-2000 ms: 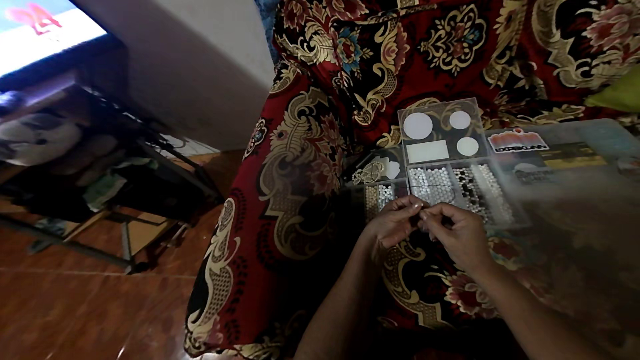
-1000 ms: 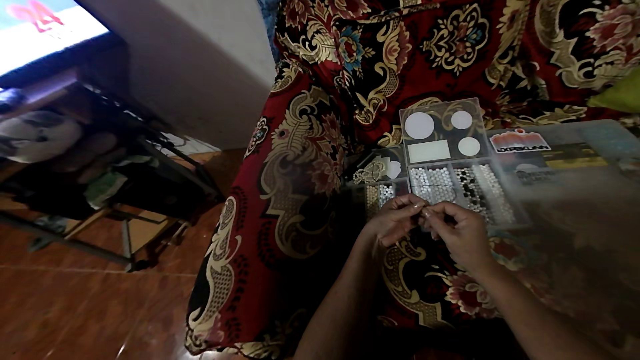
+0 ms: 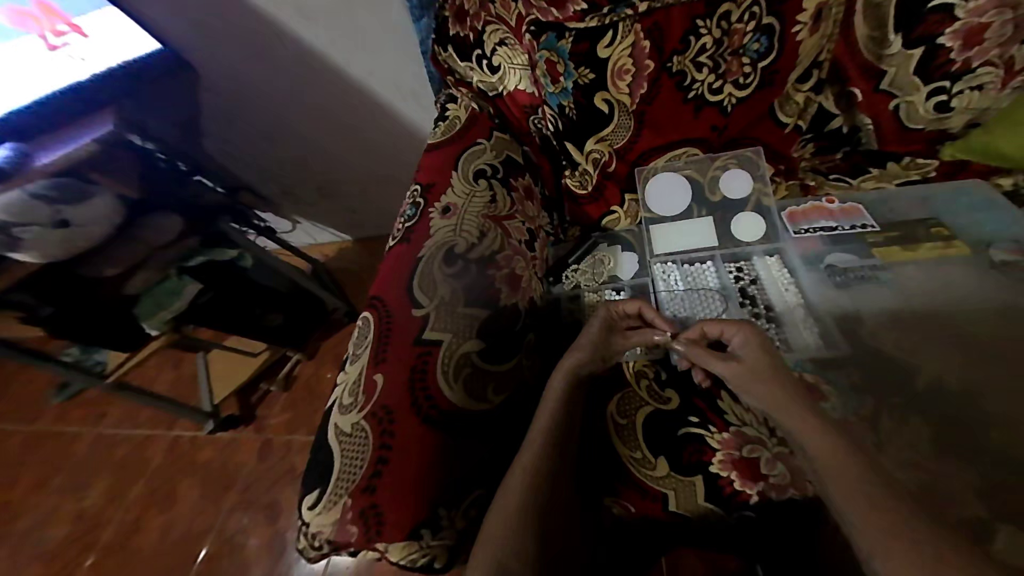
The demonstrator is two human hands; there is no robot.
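Observation:
My left hand (image 3: pixel 616 338) and my right hand (image 3: pixel 732 356) meet fingertip to fingertip just in front of a clear plastic bead box. Both pinch a thin dark cord (image 3: pixel 724 298), which loops up over the box; whether a bead sits between the fingertips is too small to tell. White beads (image 3: pixel 692 292) fill one compartment, with dark and light beads (image 3: pixel 750 296) to the right. The raised clear lid (image 3: pixel 704 164) bears white round and rectangular stickers. Left of the box, a pearl-like bead strand (image 3: pixel 588 272) lies by a smaller clear container.
A sofa with a red, black and gold floral cover (image 3: pixel 480 352) holds everything. At right lies a translucent plastic lid or board (image 3: pixel 920 280) with stickers. A green cushion (image 3: pixel 988 140) is at the far right. A lit screen (image 3: pixel 72 48) tops a dark stand (image 3: pixel 120 396) at left.
A loop of the dark cord now shows over the white beads. Both hands have stayed nearly in place, fingertips together.

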